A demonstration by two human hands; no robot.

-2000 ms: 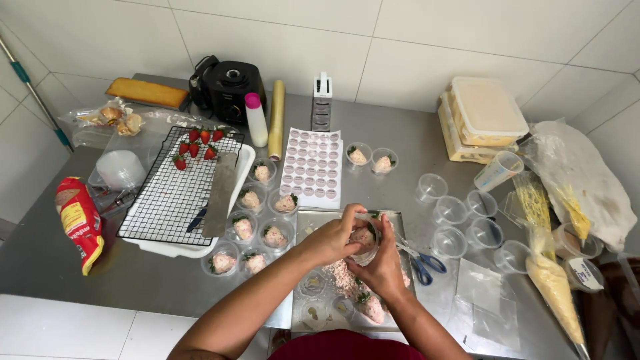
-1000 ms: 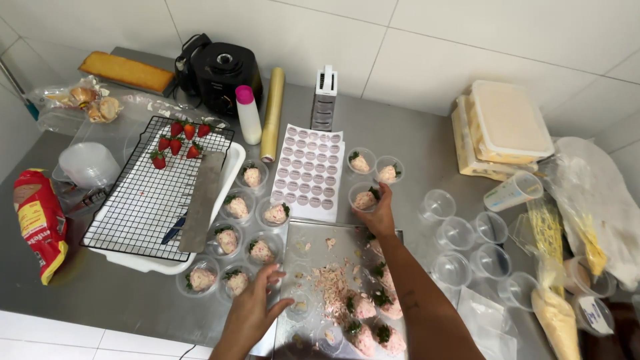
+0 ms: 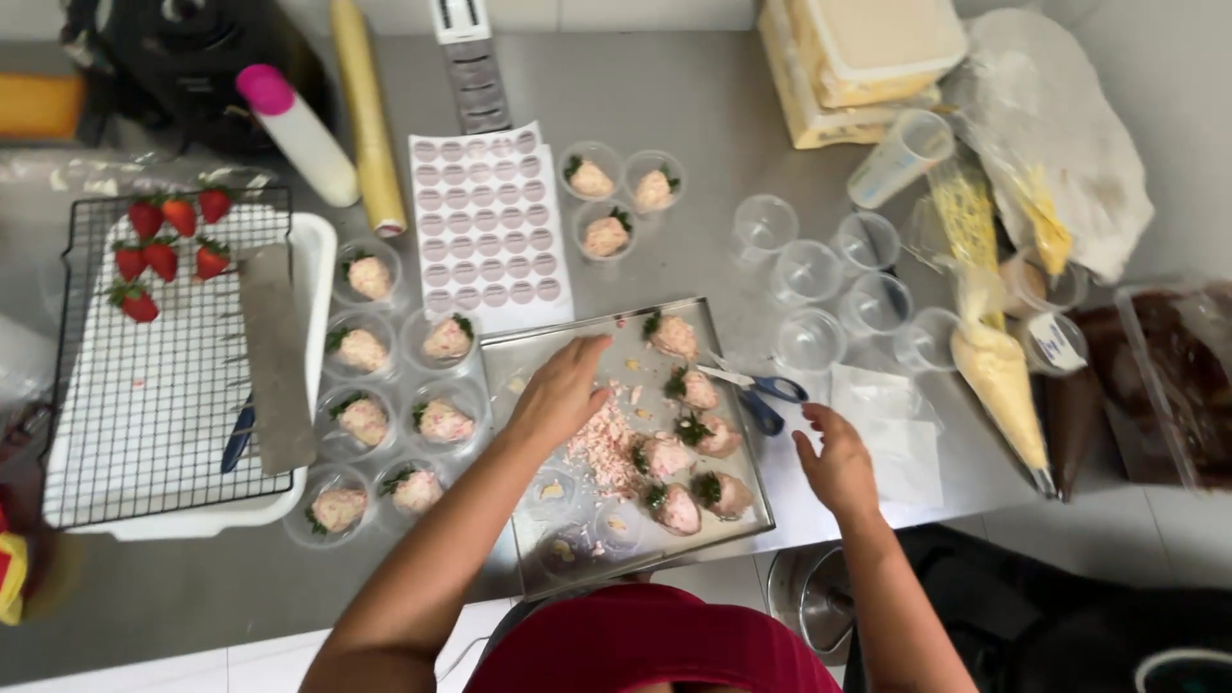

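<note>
My left hand (image 3: 563, 390) hovers over the metal tray (image 3: 741, 404), holding nothing, near a pile of pink and white shavings (image 3: 604, 448). On the tray's right side lie several coated strawberries (image 3: 666, 454) with green leaves. My right hand (image 3: 835, 457), fingers apart and holding nothing, is just right of the tray, below the blue-handled scissors (image 3: 760, 390), whose blades rest over the tray's edge. Three clear cups with coated strawberries, one of them a cup (image 3: 606, 233), stand behind the tray. More filled cups (image 3: 446, 423) stand left of it.
Empty clear cups (image 3: 810, 342) and a piping bag (image 3: 1001, 395) are at the right. A sticker sheet (image 3: 493, 226) lies behind the tray. At the left, red strawberries (image 3: 162, 258) and a broad metal blade (image 3: 274, 361) lie on a wire rack (image 3: 173, 404). Lidded tubs (image 3: 876, 48) stand at the back.
My right hand has let go of the filled cup behind the tray and moved back toward me, to the tray's right. My left hand has moved from the tray's left side to over it.
</note>
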